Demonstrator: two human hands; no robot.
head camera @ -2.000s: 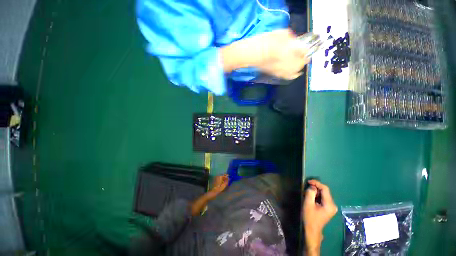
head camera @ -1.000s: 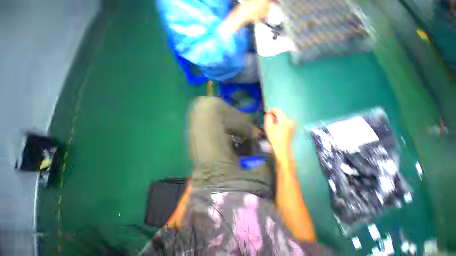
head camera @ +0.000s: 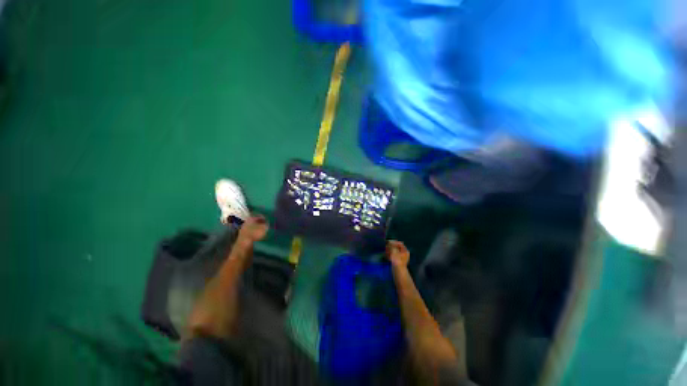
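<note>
A black tray (head camera: 320,226) with rows of small silvery and whitish assemblies in two groups shows at the middle, slightly tilted in view. My right hand (head camera: 398,254) is at its lower right corner, fingers closed on the edge. My left hand (head camera: 254,228) is by its left side, fingers curled; blur hides whether it touches the tray. The tray's underside is hidden.
A blue stool (head camera: 360,324) stands below the tray. A dark stack (head camera: 160,290) is at lower left, a white shoe (head camera: 230,200) above my left hand. A person in a blue smock (head camera: 520,68) fills the upper right, beside a bench (head camera: 633,324) with a white sheet (head camera: 629,188).
The view has swung left and down from the bench; the parts bag has left it. My right hand has moved from the bench edge to the tray. My left hand has come up beside the tray.
</note>
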